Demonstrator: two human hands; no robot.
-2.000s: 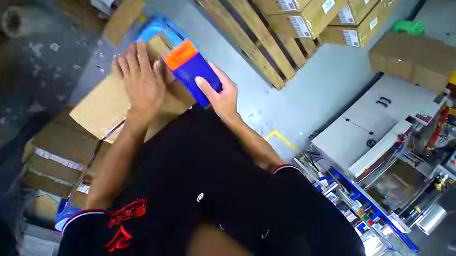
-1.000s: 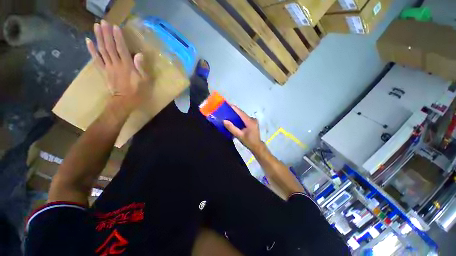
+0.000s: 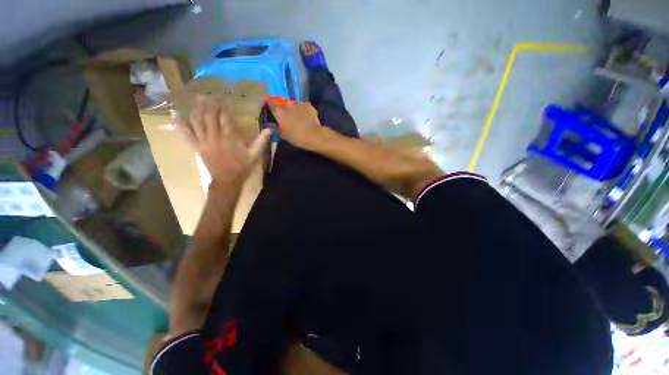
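Observation:
A brown carton (image 3: pixel 170 165) lies on the light blue stool (image 3: pixel 273 58). My left hand (image 3: pixel 220 143) is spread over the carton's top with its fingers apart, near the far end. A white patch shows on the carton beside this hand; I cannot tell whether it is a label or glare. My right hand (image 3: pixel 295 123) holds the tape gun (image 3: pixel 277 99) at the carton's right edge. Only its orange end and a dark part show; the rest is hidden by my hand. Whether tape is touching the carton cannot be seen.
An open carton (image 3: pixel 110 91) with crumpled white waste stands at the upper left. A green-topped bench (image 3: pixel 95 326) with papers is at lower left. A darker blue stool (image 3: pixel 587 143) stands at right, beyond a yellow floor line (image 3: pixel 493 110). My slippered foot is beside the light blue stool.
The view has turned; the pallet and white cabinet have left it, and the bench has come in. The tape gun has moved from away from the carton to its right edge.

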